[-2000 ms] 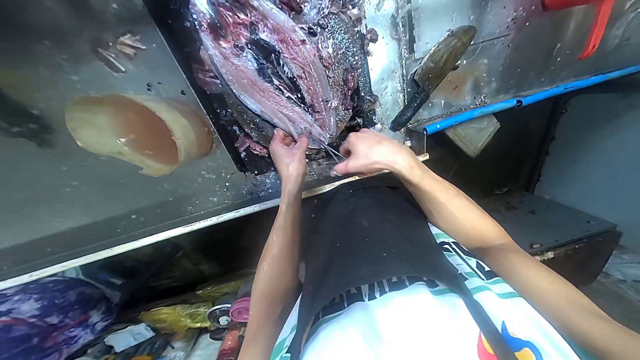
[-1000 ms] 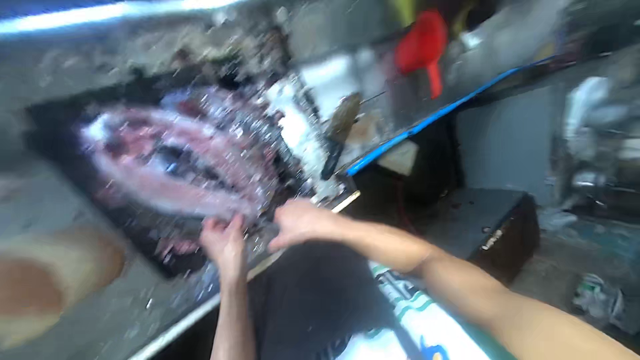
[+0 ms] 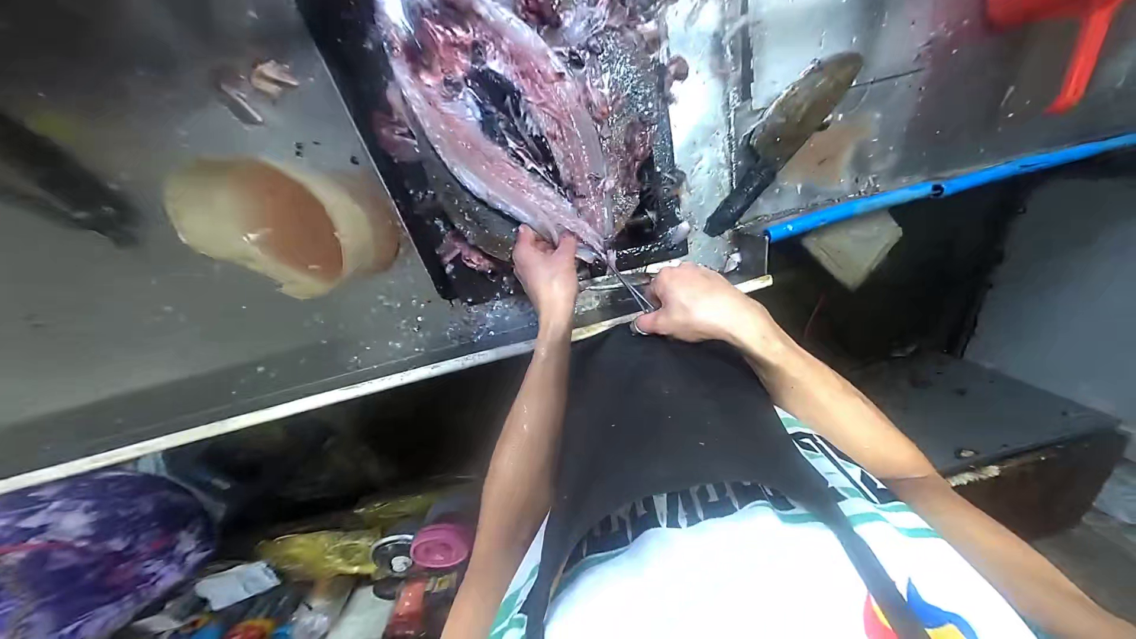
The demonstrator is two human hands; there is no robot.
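Note:
A split-open fish (image 3: 506,151) with pink flesh lies on a black cutting board (image 3: 355,115) at the top centre, its narrow end toward me. My left hand (image 3: 546,266) pinches the edge of the fish close to that narrow end. To the right of it, my right hand (image 3: 697,302) is closed on a thin metal tool (image 3: 628,282), seemingly tweezers or pliers, whose tip meets the narrow end of the fish. Scraps of flesh and skin cling to the board around the fish.
A large knife (image 3: 790,124) with a black handle lies right of the board. Left of the board sits a pale round container (image 3: 266,222). A blue pipe (image 3: 976,182) runs along the counter's right edge, below a red plastic object (image 3: 1083,53). Bags and jars fill the space underneath.
The view swung aside and back. Both hands remain at the narrow end of the fish; no other plain change shows.

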